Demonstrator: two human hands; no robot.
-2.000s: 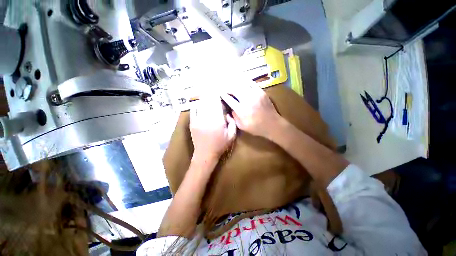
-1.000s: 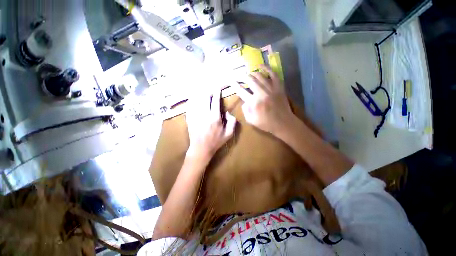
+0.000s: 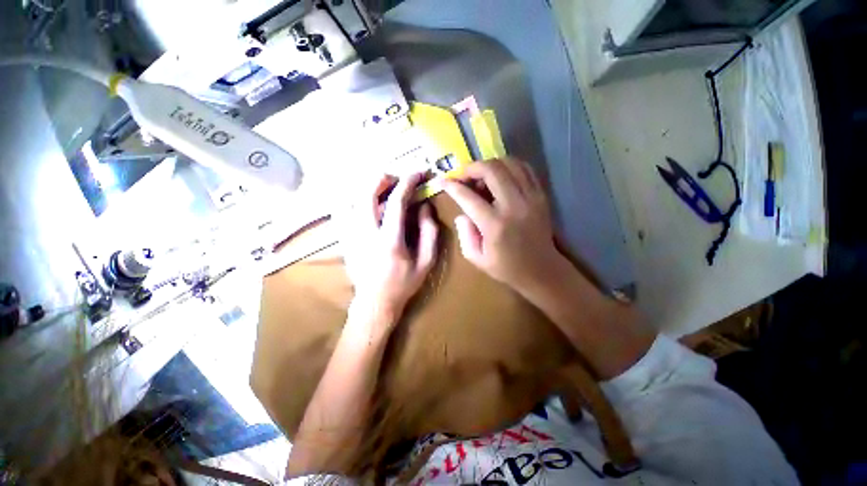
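The brown bag body (image 3: 475,332) spreads from my lap up to the white sewing template (image 3: 371,123), which has a long narrow slot and yellow end pieces (image 3: 442,133). A reddish-brown seam strip (image 3: 304,231) shows in the slot. My left hand (image 3: 394,242) lies on the template's front edge with fingers bent; glare whitens part of it. My right hand (image 3: 504,214) pinches at the bag's edge beside the yellow end, thumb and fingertips close together. What the left fingertips touch is hard to tell. A brown handle (image 3: 604,413) hangs near my right forearm.
A white machine lamp (image 3: 214,133) hangs over the template's left. The machine's metal parts (image 3: 124,275) stand at left. On the pale side table (image 3: 656,275) lie thread snips (image 3: 692,193) on a dark cord and a blue tool (image 3: 770,195) on clear plastic. A grey-framed screen (image 3: 694,28) stands at upper right.
The view has shifted, and the template with the bag edge appears further left and lower. The lamp no longer covers the template's middle. My right hand has moved to the yellow end; my left fingers are more bent.
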